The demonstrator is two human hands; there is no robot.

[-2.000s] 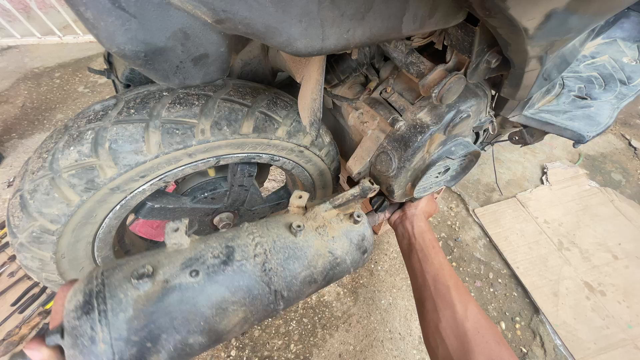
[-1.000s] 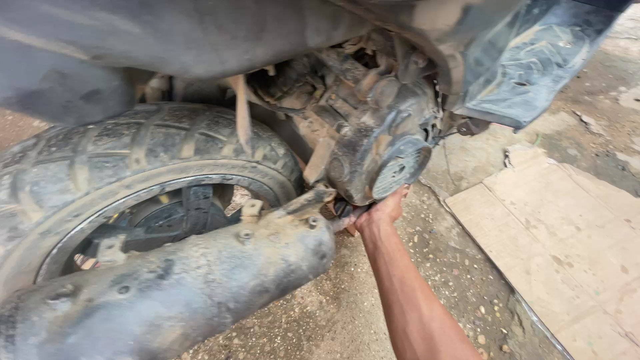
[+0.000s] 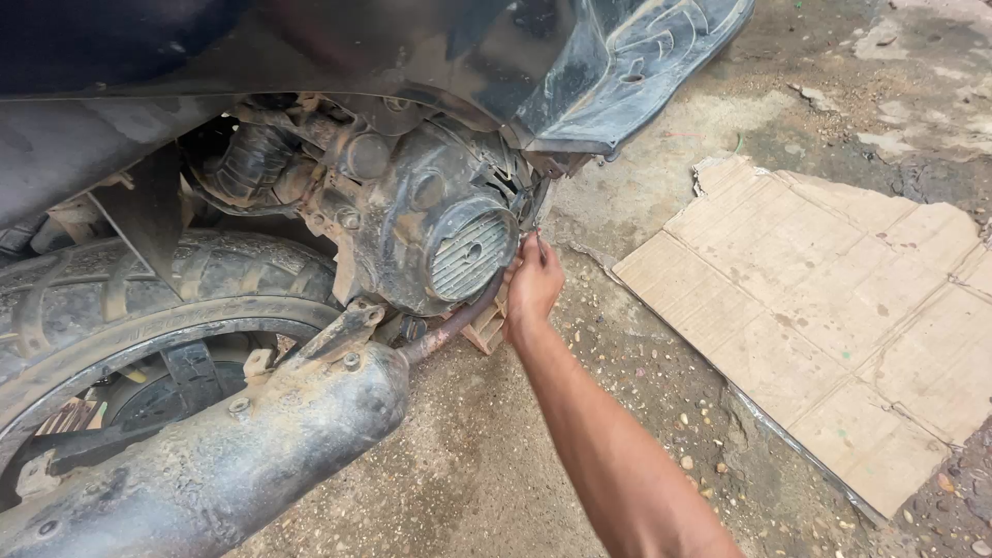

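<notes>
My right hand [image 3: 535, 283] is closed around the front part of the exhaust pipe [image 3: 457, 322], just beside the round slatted fan cover [image 3: 474, 248] of a scooter's engine; part of the grip is hidden. The dirty metal muffler [image 3: 225, 442] slants across the lower left, alongside the rear wheel's knobbly tire [image 3: 178, 271]. A mounting bracket [image 3: 341, 333] stands up at the muffler's front end. My left hand is out of view.
Dark body panels [image 3: 310, 46] overhang the engine, and a worn plastic footboard [image 3: 643, 70] juts out at the top. Flattened cardboard [image 3: 821, 310] lies on the rough concrete at right. A small wooden block [image 3: 488, 325] is under the engine.
My right hand has moved forward along the pipe, past the fan cover, and more of the pipe shows. My left hand, at the muffler's rear end two seconds ago, has left the view, which has shifted right.
</notes>
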